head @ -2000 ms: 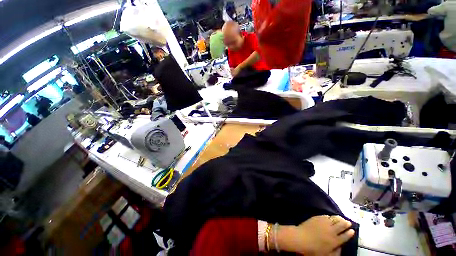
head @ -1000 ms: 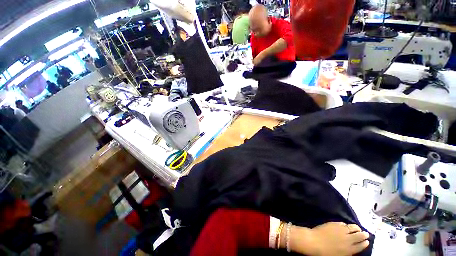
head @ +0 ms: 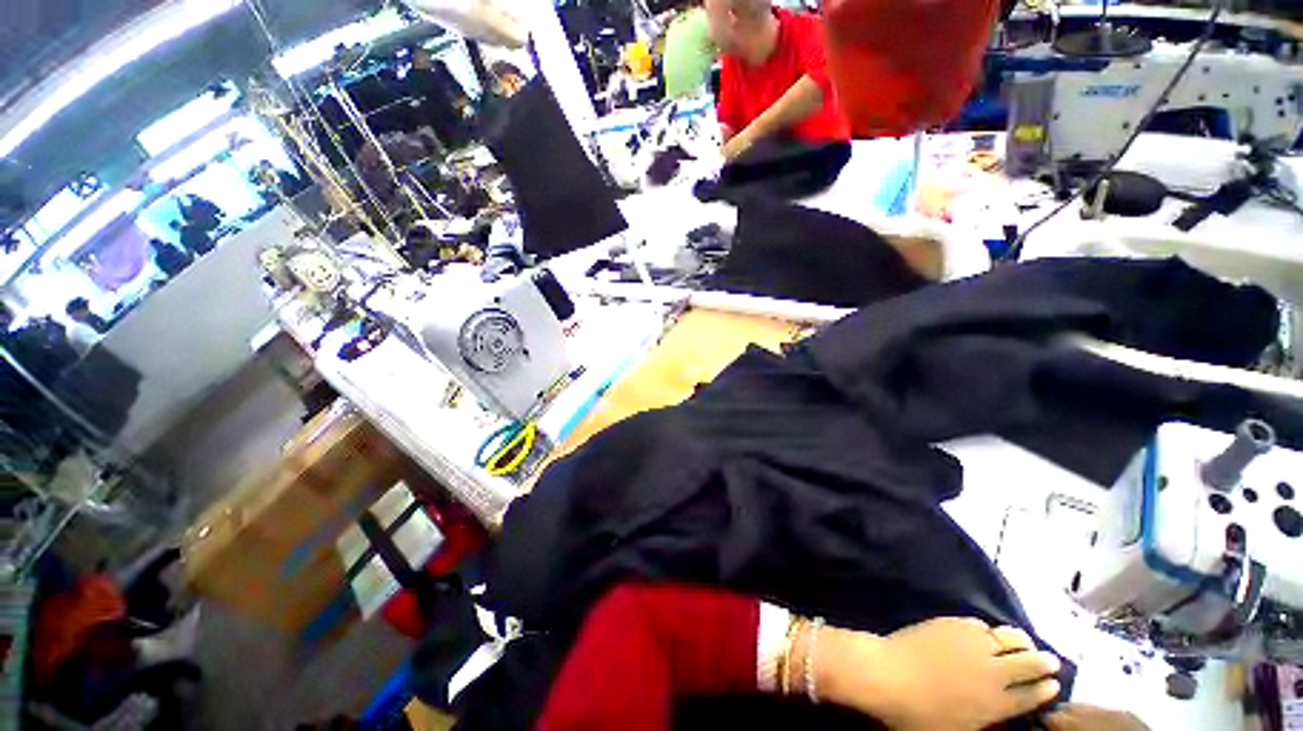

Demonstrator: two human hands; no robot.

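A large black garment (head: 743, 486) lies in folds over the table and towards my lap, with a long part stretching right behind the sewing machine head. My left hand (head: 955, 674), in a red sleeve with bracelets, lies over the garment's near right edge, fingers together and bent on the cloth. The fingertips are left of and nearer than the white machine head (head: 1207, 521). A small skin-coloured part, apparently my right hand (head: 1097, 718), shows at the bottom edge, cut off; its grip is hidden. A white strip (head: 483, 660) hangs at the garment's lower left.
Yellow-green scissor handles (head: 507, 449) lie at the left table edge, near a grey-white motor housing (head: 500, 343). A cardboard box (head: 272, 521) stands on the floor at left. A red bag (head: 910, 64) hangs ahead. A person in red (head: 779, 86) works across the table.
The view has turned, so the scene first shifted right, then slightly up. My left hand stays on the garment's edge. A bit of skin now shows at the bottom right.
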